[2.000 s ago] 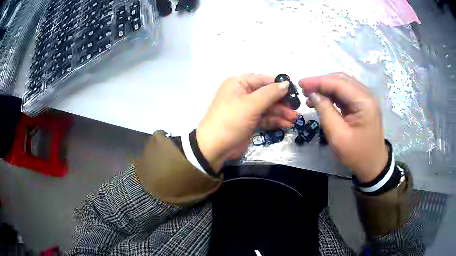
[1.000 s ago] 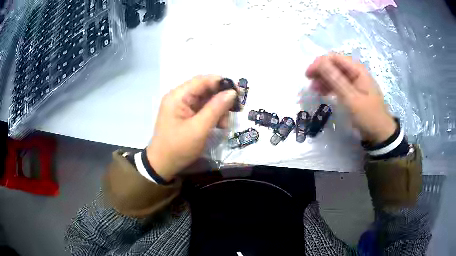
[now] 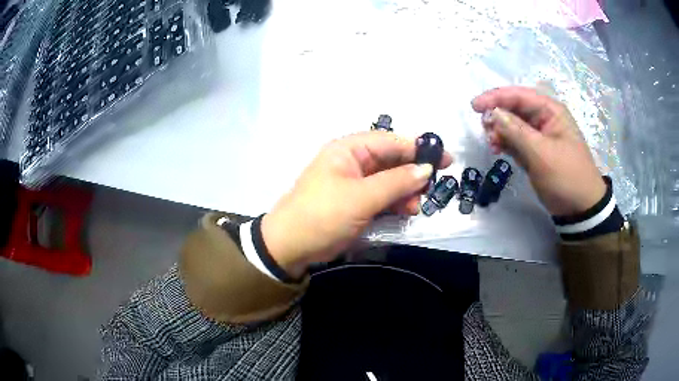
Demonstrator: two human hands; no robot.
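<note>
My left hand [image 3: 346, 190] holds a small black part [image 3: 429, 151] upright between thumb and fingers, over the front of the white benchtop. My right hand [image 3: 543, 149] is raised to the right of it, thumb and fingertips pinched together. A tiny pale spot shows at these fingertips, but I cannot tell whether it is a white piece. Several loose black parts [image 3: 470, 190] lie between and below the hands. Another black part [image 3: 383, 123] lies just behind my left hand, partly covered by it.
A clear compartment tray [image 3: 112, 71] filled with black parts lies at the left. More black parts [image 3: 249, 9] are at the back edge. Wrinkled clear film [image 3: 588, 97] with tiny white pieces covers the right side. A pink sheet [image 3: 584, 10] is behind. A red stool [image 3: 56, 231] stands lower left.
Since one second ago, my left hand has moved right with the black part, now over the loose parts. My right hand has shifted slightly right, and its fingertips are now pinched.
</note>
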